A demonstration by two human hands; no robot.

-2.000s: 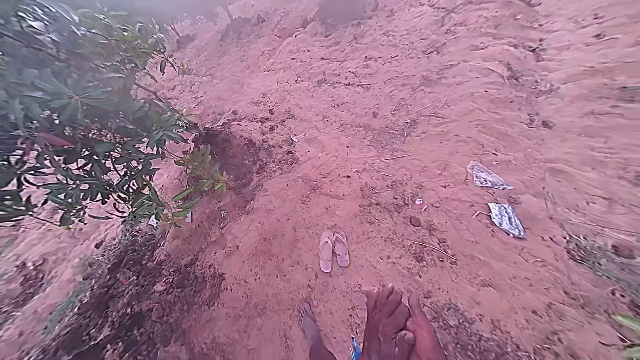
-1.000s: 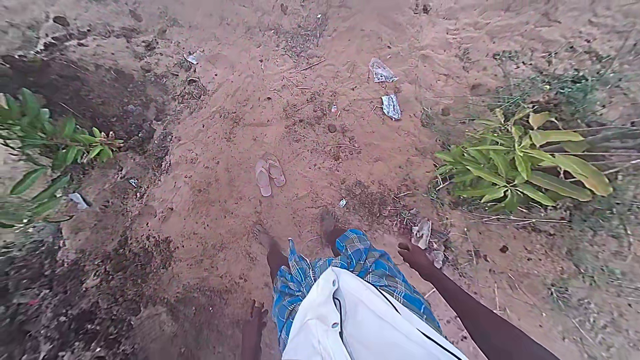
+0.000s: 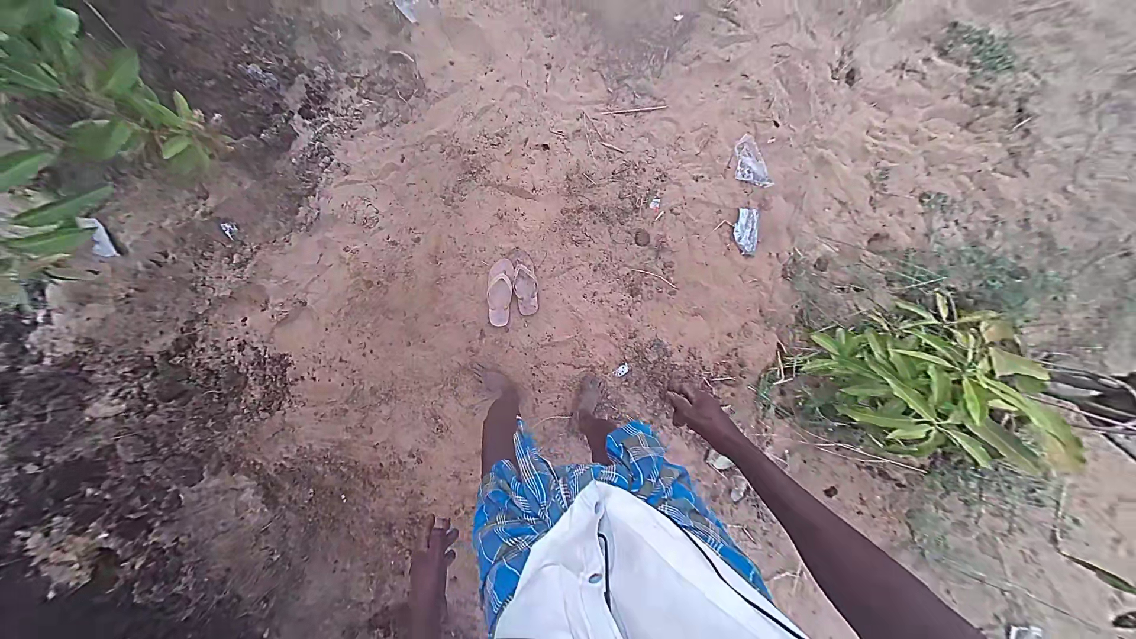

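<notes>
My left hand hangs low beside the blue checked cloth around my legs, its fingers apart and holding nothing that shows. Out to the right, my right hand hangs over the sandy ground, fingers partly curled, with no object visible in it. A white buttoned shirt covers my front. Ahead of my bare feet, a pair of flip-flops lies side by side on the sand.
A leafy green plant grows at the right, and a leafy branch reaches in at upper left. Two crumpled plastic wrappers lie beyond the flip-flops to the right. Dark, rough soil spreads along the left side.
Two seconds ago my hands were close together in front of me; now they are apart at my sides. The view has tilted down strongly.
</notes>
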